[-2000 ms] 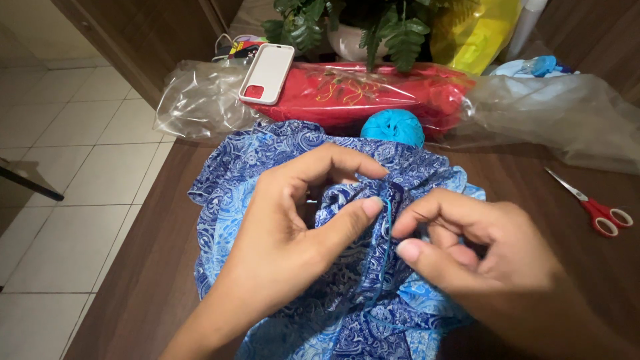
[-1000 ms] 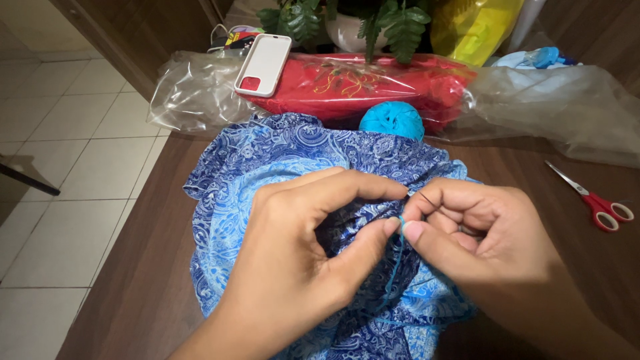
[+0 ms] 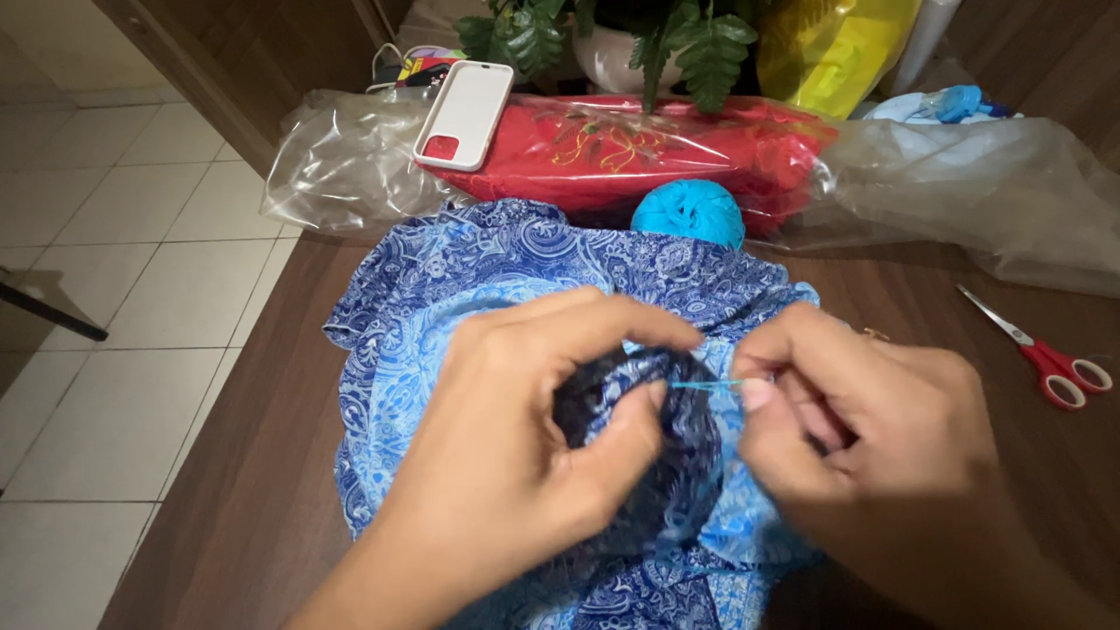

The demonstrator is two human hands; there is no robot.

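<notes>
Blue paisley-patterned fabric (image 3: 525, 249) lies bunched on the brown table. My left hand (image 3: 525, 420) pinches a raised dark-blue fold of it between thumb and fingers. My right hand (image 3: 840, 411), just to the right, has its thumb and forefinger closed on turquoise thread (image 3: 707, 385), which stretches taut from the fold. Whether a needle or hook is between those fingertips cannot be told; that spot is blurred. Beyond the fabric sits a ball of turquoise yarn (image 3: 689, 213).
Red-handled scissors (image 3: 1037, 350) lie at the right. Along the back stretches a clear plastic bag (image 3: 341, 166) around red fabric (image 3: 612, 157), with a white phone case (image 3: 465, 114) on top. Behind are a potted plant (image 3: 612, 57) and a yellow bag (image 3: 831, 52). Tiled floor shows at left.
My right hand has moved away from my left, to the right. The turquoise thread, hanging down along the fold before, now runs straight across between the two hands.
</notes>
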